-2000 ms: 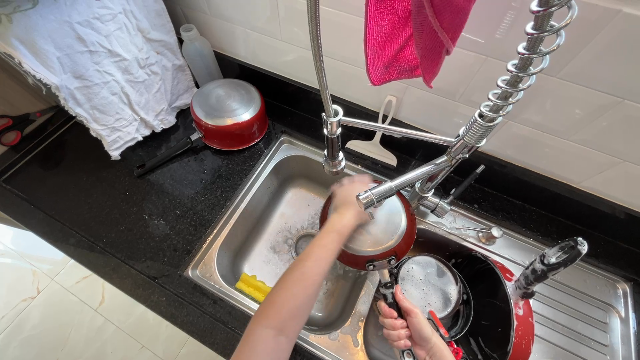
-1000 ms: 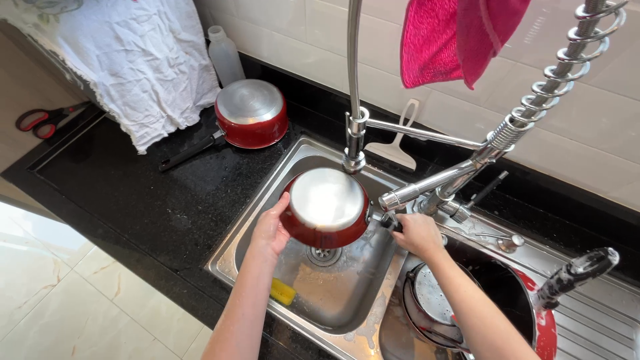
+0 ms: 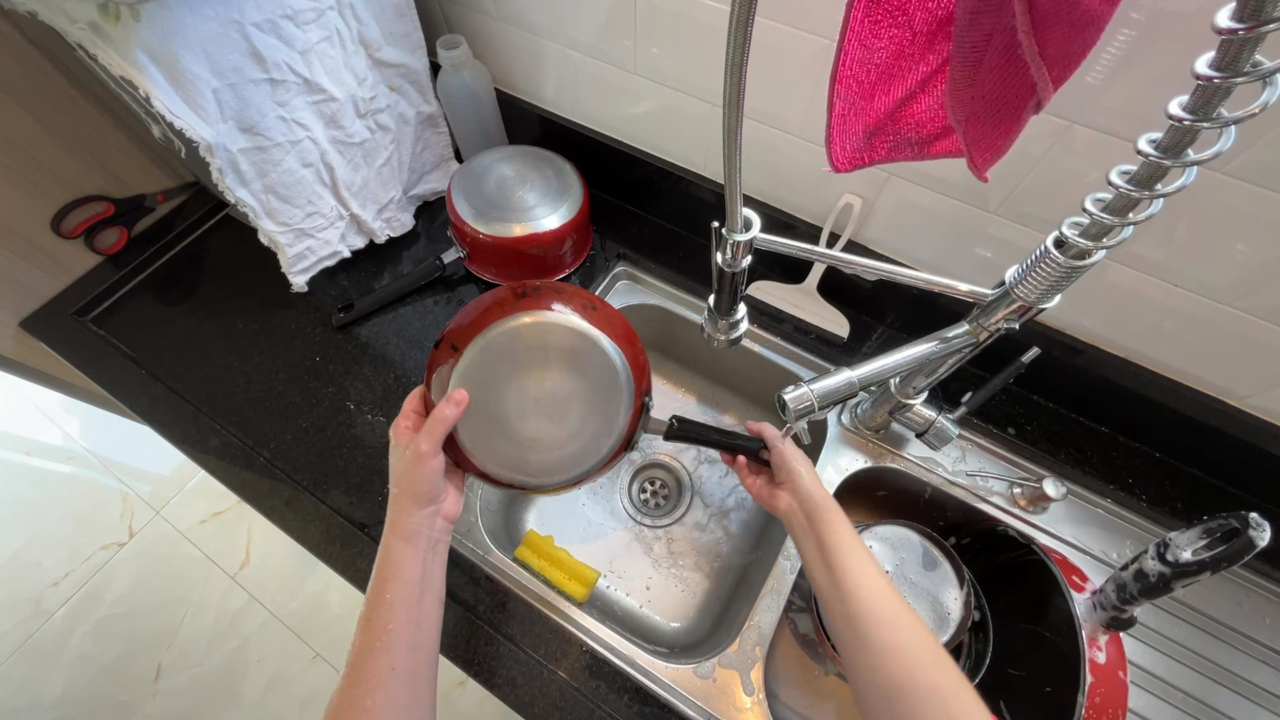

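A red frying pan (image 3: 545, 400) is held upside down over the left edge of the sink's left basin (image 3: 700, 600), its metal base facing up. My left hand (image 3: 428, 455) grips its rim at the left, thumb on the base. My right hand (image 3: 775, 465) holds the black handle near its end. Below the pan, a yellow sponge (image 3: 557, 566) lies in the basin, left of the drain (image 3: 655, 490). The chrome faucet spout (image 3: 820, 395) and a spray head (image 3: 725, 325) hang over the basin, to the right of the pan.
An upside-down red saucepan (image 3: 520, 215) stands on the black counter beside a white cloth (image 3: 320, 120) and a plastic bottle (image 3: 470, 100). Scissors (image 3: 115, 218) lie far left. The right basin holds a soapy large red pan (image 3: 1100, 660) and smaller cookware (image 3: 915, 580). A squeegee (image 3: 810, 295) leans behind.
The frying pan has moved from over the basin leftward to the counter side. My left hand, earlier on the pan's base, now holds its rim; my right hand remains at the handle.
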